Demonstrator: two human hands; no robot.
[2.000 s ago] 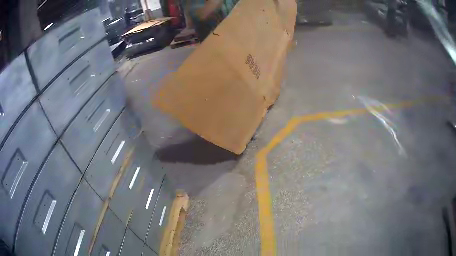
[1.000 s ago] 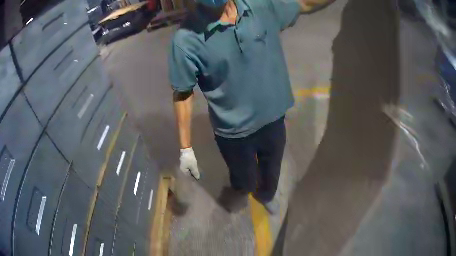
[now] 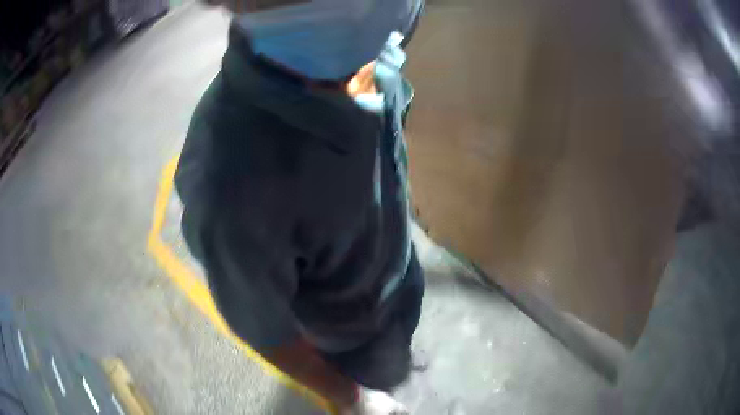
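Neither of my hands is in the picture. Nearest in front of me is a person in a dark green shirt [image 3: 300, 203], blurred, with a white-gloved hand [image 3: 380, 402] at the bottom edge. A large brown sheet, perhaps cardboard [image 3: 544, 162], stands tilted just right of the person. Its lower edge runs down to the right, above the floor. Whether the person holds it is hidden.
The grey metal panels [image 3: 69, 393] show only at the bottom left corner, with bright handle strips. A wooden pallet end [image 3: 126, 385] lies beside them. A yellow floor line [image 3: 191, 284] curves behind the person. Dark blurred shapes stand at the upper left.
The view has swung right, so the panel stack has slid to the lower left corner. The person is much closer and turned sideways. The brown sheet now shows its broad face.
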